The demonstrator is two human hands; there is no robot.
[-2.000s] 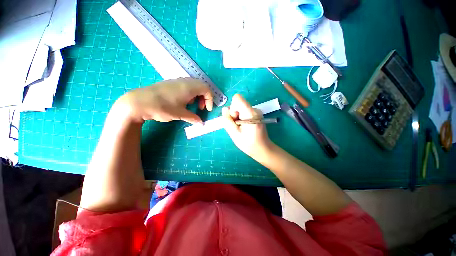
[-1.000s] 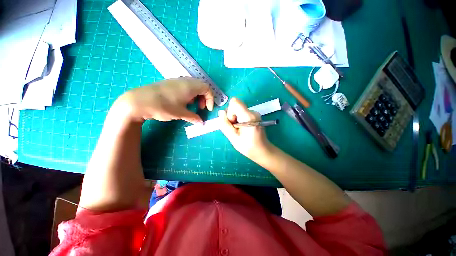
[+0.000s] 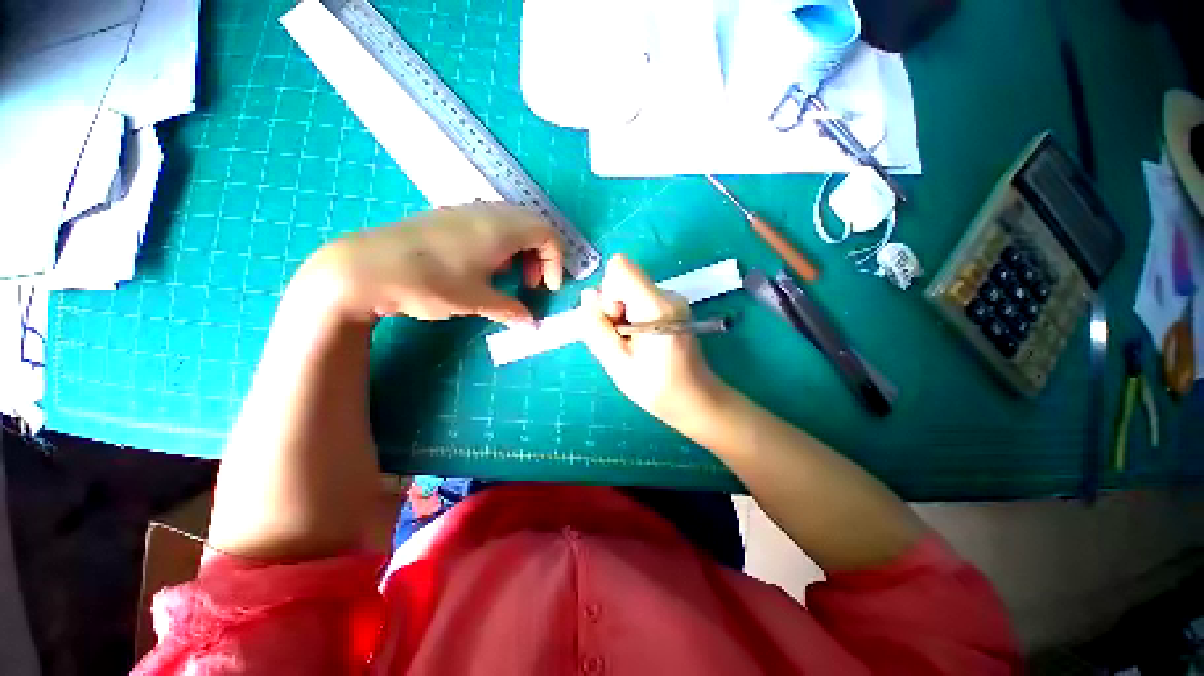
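Observation:
A narrow white card strip point(image 3: 535, 338) lies slanted on the green gridded mat point(image 3: 251, 357). My right hand point(image 3: 643, 337) rests over the strip's middle and holds a pencil point(image 3: 693, 325), its rear end pointing right; its tip is hidden by the fingers. My left hand point(image 3: 456, 264) is bent above the strip's left part, its thumb at the strip's upper edge and its fingers curled near the end of a long steel ruler point(image 3: 462, 128). Nothing shows held in the left hand. The ruler lies along a wider white strip point(image 3: 376, 116).
An awl point(image 3: 779, 246) and a dark slim tool point(image 3: 825, 346) lie right of my right hand. A calculator point(image 3: 1027, 271), green-handled pliers point(image 3: 1136, 409) and scissors point(image 3: 1176, 354) are further right. White sheets point(image 3: 634, 152) lie at the back, paper piles point(image 3: 79, 159) at left.
My right hand has shifted very slightly left along the strip since the earliest frame, with the pencil still in it. My left hand and the strip look unchanged.

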